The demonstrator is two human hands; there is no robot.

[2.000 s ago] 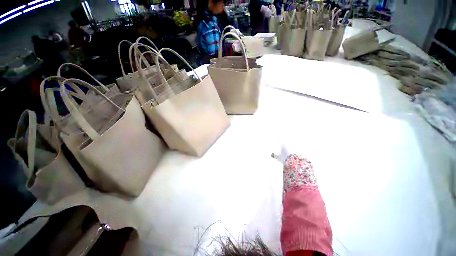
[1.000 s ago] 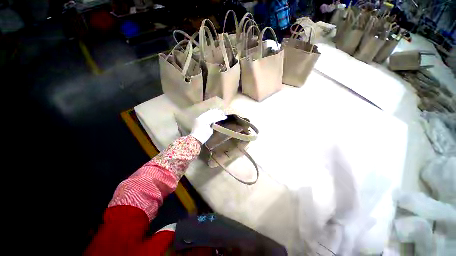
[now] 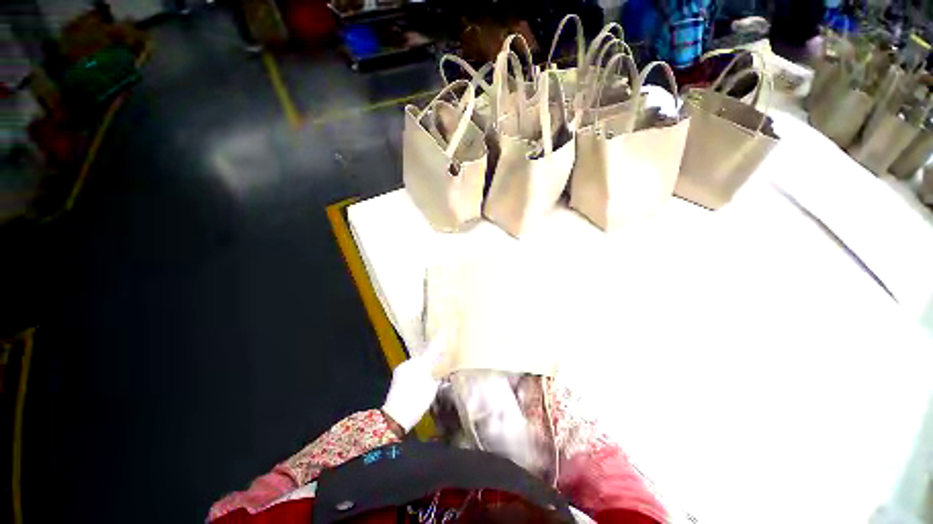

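A beige tote bag (image 3: 489,319) lies on the white table near its left corner, its mouth towards me. It is washed out by glare. My left hand (image 3: 414,389), in a white glove, holds the left side of the bag by the mouth. My right hand (image 3: 503,411), a white blur, is at the bag's mouth; its fingers are not clear, and whether it holds anything cannot be told. A thin handle hangs down beside the right sleeve.
Several beige bags (image 3: 626,164) stand upright with handles up at the back of the table (image 3: 655,307). More bags (image 3: 888,133) stand at the far right. A dark slit runs across the cover at right. Dark floor with yellow lines lies at left.
The view has swung left and down. The bag, earlier with its mouth facing right, now has its mouth towards me. My right hand has come to the mouth; my left hand stays on the bag.
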